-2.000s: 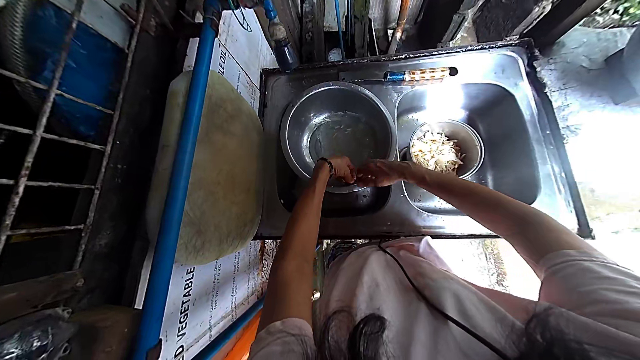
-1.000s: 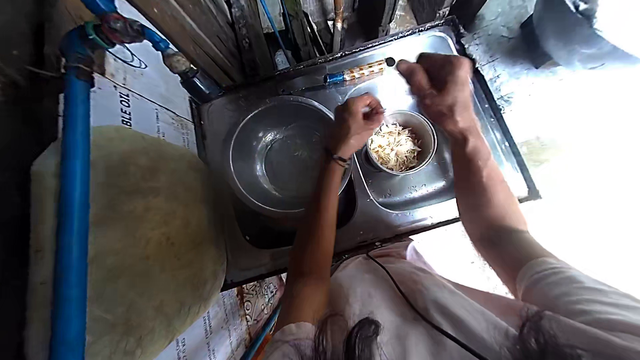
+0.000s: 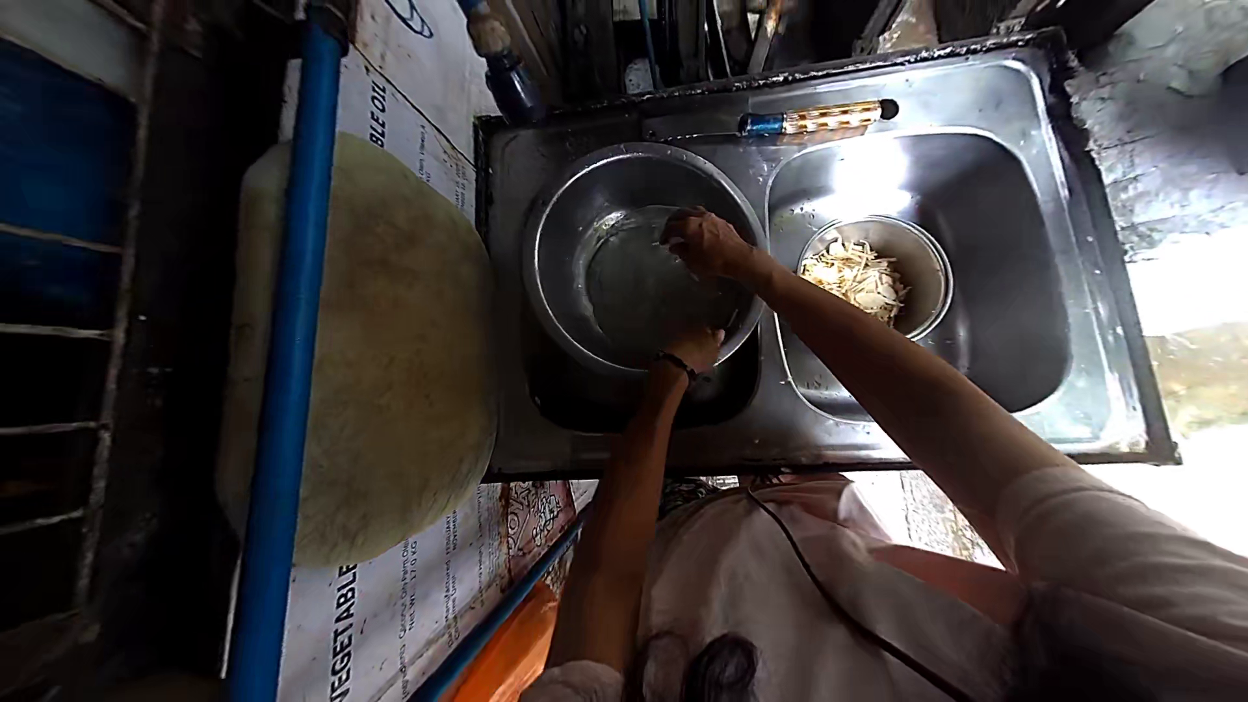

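Observation:
A large steel basin (image 3: 565, 292) with clear water in it rests over the left bowl of a double sink. My left hand (image 3: 694, 353), with a dark bracelet at the wrist, is at the basin's near right rim; whether it grips the rim or something small is unclear. Over the water, inside the basin's right side, my right hand (image 3: 704, 242) has its fingers curled downward, with a small pale bit at the fingertips. To the right, a smaller steel pot (image 3: 924, 268) stands in the right sink bowl, holding pale, thin-cut pieces (image 3: 863, 283).
A knife with a blue and patterned handle (image 3: 824, 119) lies along the sink's back ledge. Left of the sink are a large round pale board (image 3: 400, 361) and an upright blue pipe (image 3: 292, 351). The steel sink (image 3: 1102, 390) has a dark raised edge.
Both hands have moved left from around the small pot to the large basin. My right hand, raised near the knife one second ago, is now over the water. The view has shifted.

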